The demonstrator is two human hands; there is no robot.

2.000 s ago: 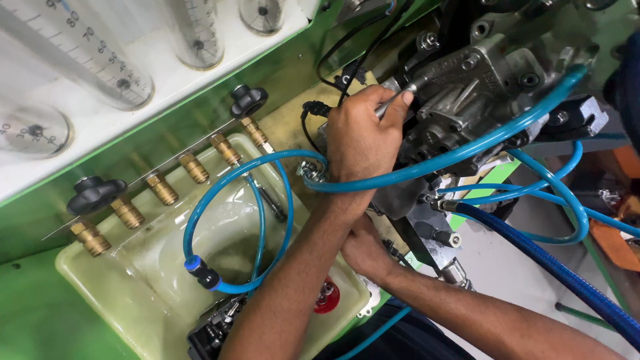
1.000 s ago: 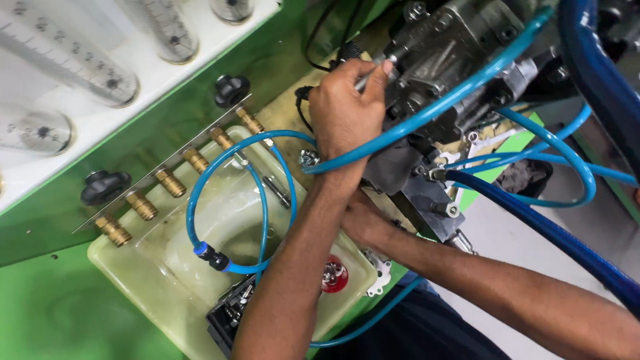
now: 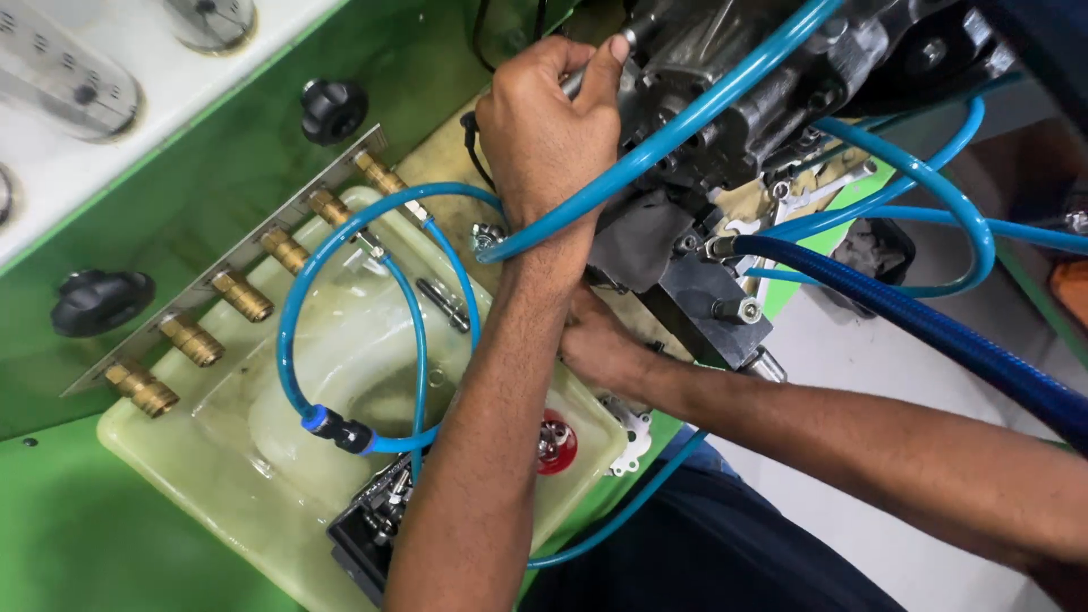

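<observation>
My left hand (image 3: 548, 127), at upper middle, grips a shiny metal rod (image 3: 586, 75) between thumb and fingers. The rod lies against the left side of a dark metal pump-like assembly (image 3: 714, 93). Lower down, my right hand (image 3: 603, 344) reaches behind my left forearm; its fingers are hidden, so what it touches does not show. A blue hose (image 3: 671, 140) crosses over my left wrist and loops down to a black push-in connector (image 3: 340, 429). To the right of my right hand is a dark metal block (image 3: 701, 314) with fittings, and a braided dark blue hose (image 3: 901, 314) joins it.
A pale plastic tray (image 3: 170, 459) holds liquid, a black box of metal parts (image 3: 365, 527) and a red dish (image 3: 557, 463). Brass fittings (image 3: 242, 293) and black knobs (image 3: 102, 302) line the green panel at left. Spanners (image 3: 816, 191) lie right of the assembly.
The view has moved closer in. My left hand stays on the metal rod beside the assembly, and my right hand stays low behind my left forearm.
</observation>
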